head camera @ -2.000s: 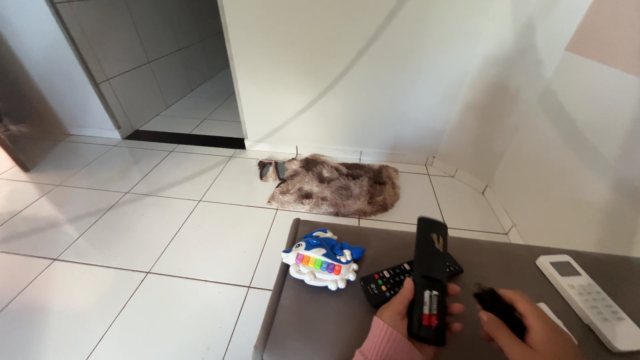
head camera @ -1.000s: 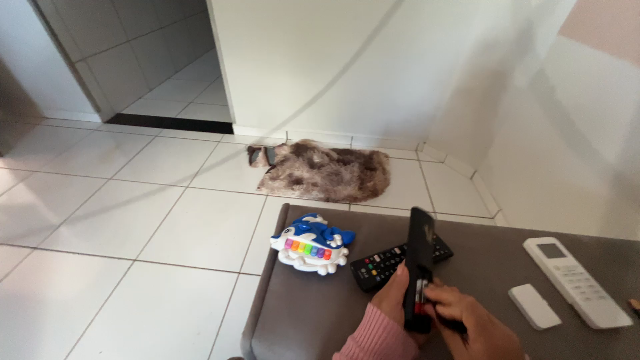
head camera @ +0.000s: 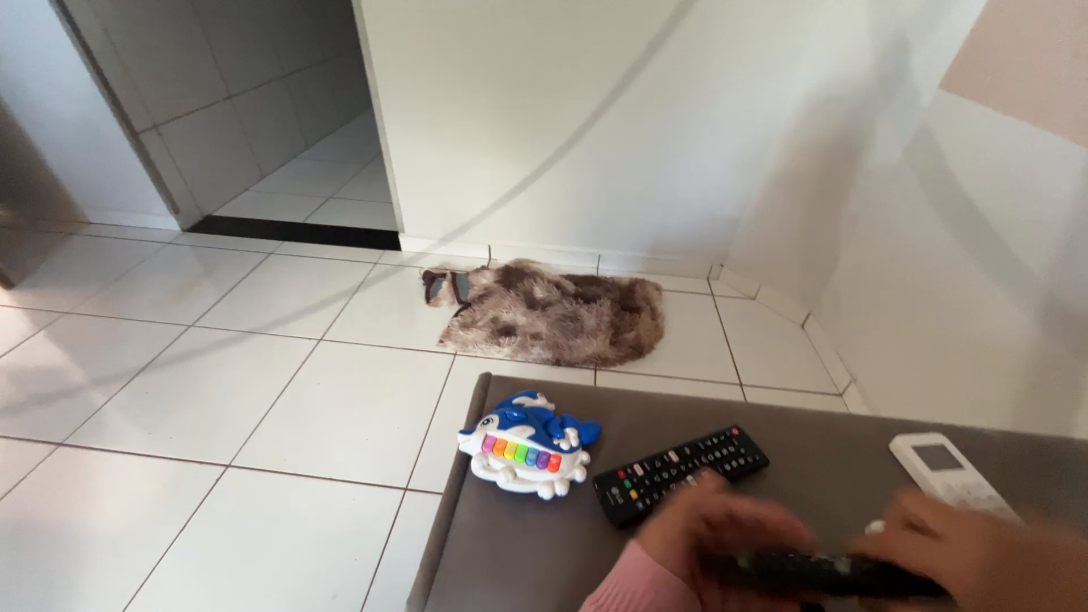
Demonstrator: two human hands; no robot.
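Both of my hands are blurred at the lower right. My left hand (head camera: pixel 722 531), below a pink sleeve, holds one end of a black remote control (head camera: pixel 824 576) lying roughly level. Around its other end is my right hand (head camera: pixel 960 544). Whether the battery cover is on cannot be told. Just beyond my left hand, a black LG remote control (head camera: pixel 680 476) rests buttons up on the grey upholstered surface (head camera: pixel 527 544). A blue and white dolphin toy piano (head camera: pixel 527 446) with coloured keys sits at its left edge. Partly behind my right hand lies a white remote control with a display (head camera: pixel 948 467).
Beyond the upholstered surface, a shaggy brown rug (head camera: pixel 561 319) lies bunched on the white tiled floor (head camera: pixel 357 399) by the wall. A doorway with a black threshold (head camera: pixel 293 232) is at the upper left.
The held remote control has gone from upright to roughly level. Its batteries, visible two seconds ago, are out of sight. My right hand has moved from the middle of the remote to its right end.
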